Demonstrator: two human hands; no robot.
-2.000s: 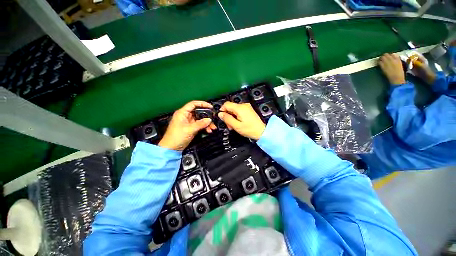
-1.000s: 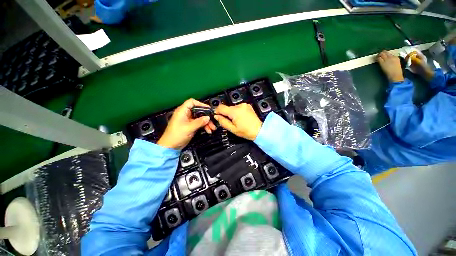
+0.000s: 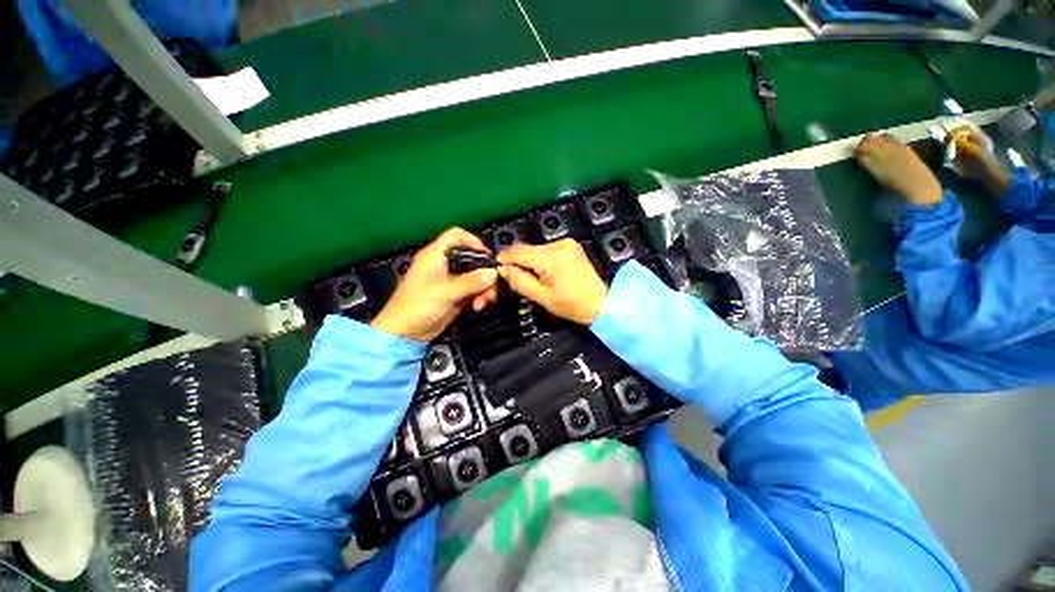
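My left hand (image 3: 430, 289) holds a small dark watch body (image 3: 471, 259) between thumb and fingers, above the tray. My right hand (image 3: 558, 280) meets it from the right, with thumb and forefinger pinched at its edge; what they pinch is too small to tell, perhaps a strap end. The black blister tray (image 3: 376, 534) lies in front of me, tilted, with watch bodies (image 3: 517, 442) in square pockets. Loose black straps (image 3: 538, 376) with small silvery glints lie on its middle.
Bags of straps lie left (image 3: 174, 451) and right (image 3: 764, 260) of the tray. Strapped watches (image 3: 192, 245) lie on the green conveyor belt (image 3: 382, 174). White posts (image 3: 127, 260) slant at left, above a white disc (image 3: 56, 515). Stacked trays (image 3: 98, 145) stand upper left. Another person's hand (image 3: 902, 169) is at right.
The strapped watch on the belt has moved right, and another has come out from behind the left post. My hands stay together, with the watch body turned slightly. The neighbour's hand has shifted.
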